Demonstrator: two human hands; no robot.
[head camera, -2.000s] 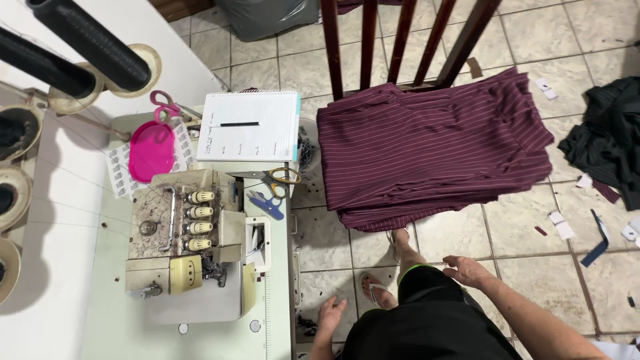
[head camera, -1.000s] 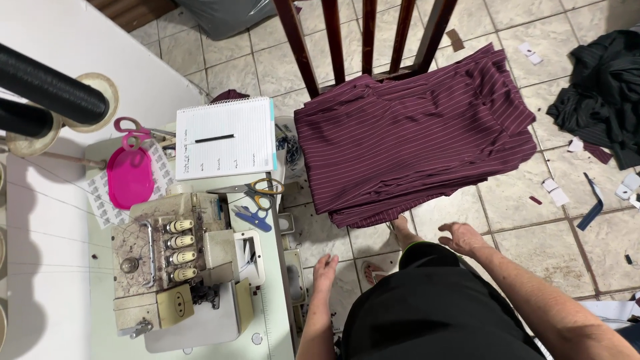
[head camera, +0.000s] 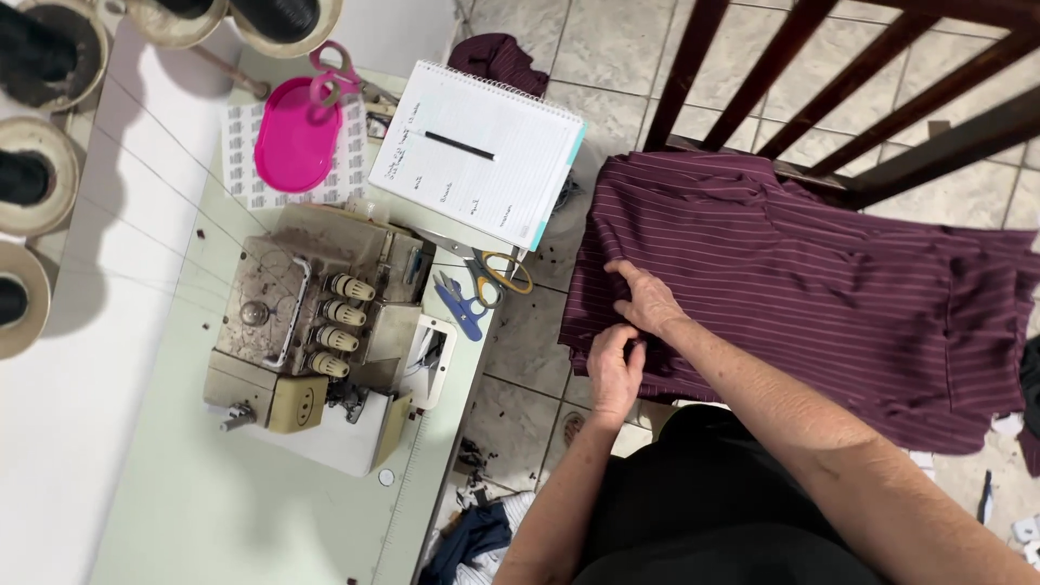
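A stack of maroon pinstriped fabric pieces (head camera: 780, 284) lies on the seat of a dark wooden chair (head camera: 821, 183). My left hand (head camera: 615, 370) is at the stack's near left edge, its thumb and fingers curled at the cloth; a small fold seems to be between them. My right hand (head camera: 647, 299) rests on top of the cloth just beyond it, with fingers bent and spread against the fabric. Whether the right fingers pinch any cloth is not clear. The two hands are close together.
Left of me, a sewing table (head camera: 162, 487) carries an overlock machine (head camera: 280, 301), orange-handled scissors (head camera: 496, 276), blue thread snips (head camera: 459, 307), a spiral notebook (head camera: 479, 162) with a black pen (head camera: 459, 145), and a pink tray (head camera: 298, 134). Thread cones (head camera: 28, 171) stand far left. Dark cloth (head camera: 471, 544) lies on the floor.
Both hands have moved onto the left part of the maroon stack; earlier they were apart, short of it. The view has turned and come nearer.
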